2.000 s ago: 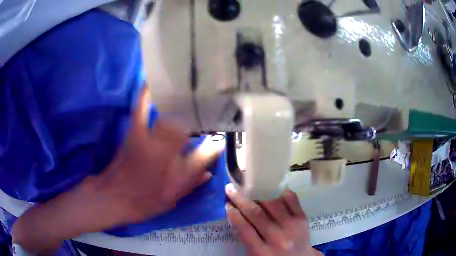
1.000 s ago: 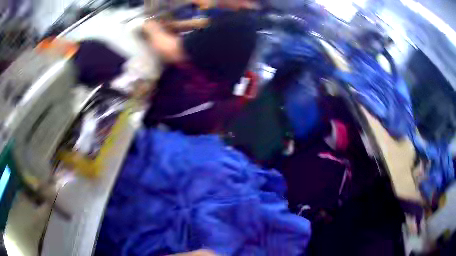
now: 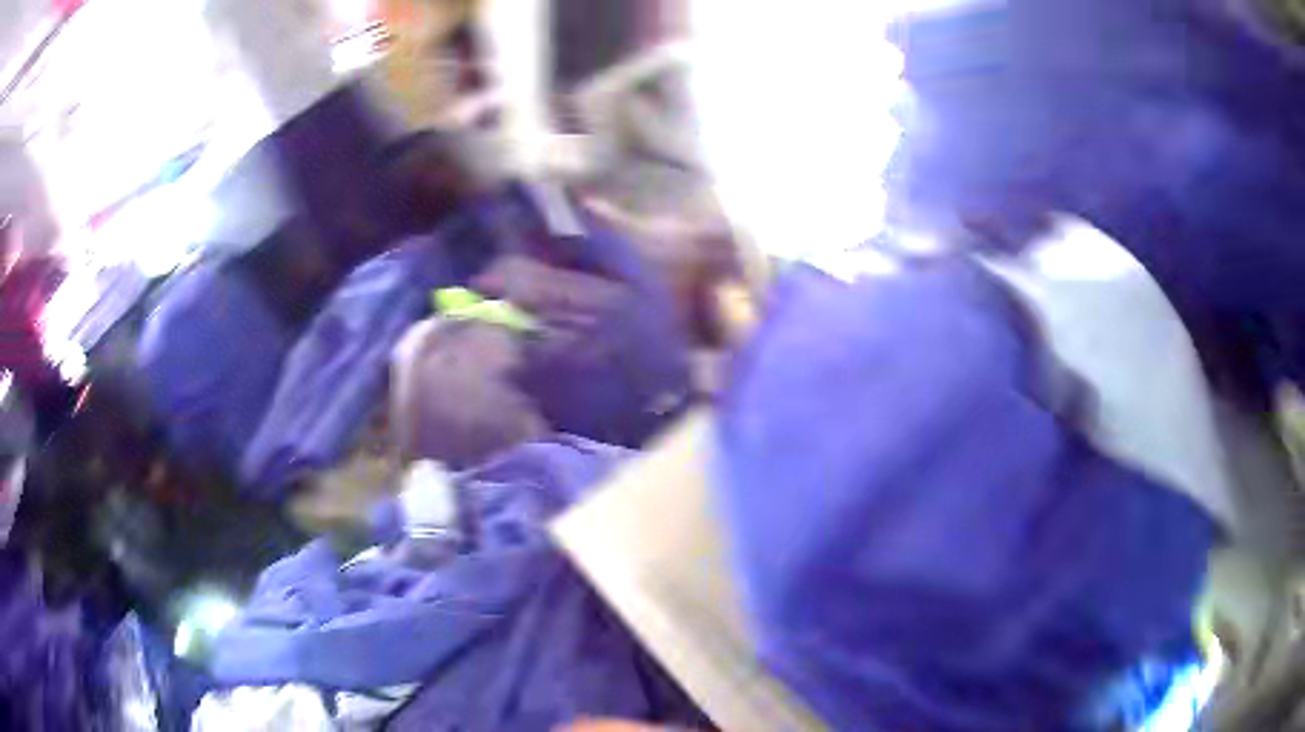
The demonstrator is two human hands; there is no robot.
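The view is badly blurred. A large blue garment (image 3: 902,501) lies bunched over a pale tabletop at the right. White or pale grey cloth (image 3: 1131,322) shows along its upper right side. More blue garments (image 3: 472,586) are heaped beside the table at the lower left, with small white patches among them. A sliver of skin (image 3: 616,725) shows at the bottom edge, cut off by the frame. It may be part of one of my hands, but I cannot tell which or what it holds.
The pale table corner (image 3: 666,529) sticks out between the heap and the garment. A person in blue (image 3: 601,329) is behind it, blurred. Dark blue cloth (image 3: 1116,129) fills the upper right. A glaring white area (image 3: 794,115) is at the top.
The view has swung from the sewing machine to the right side, then across to other blue garments and another person. My two hands on the blue cloth have left the picture's middle.
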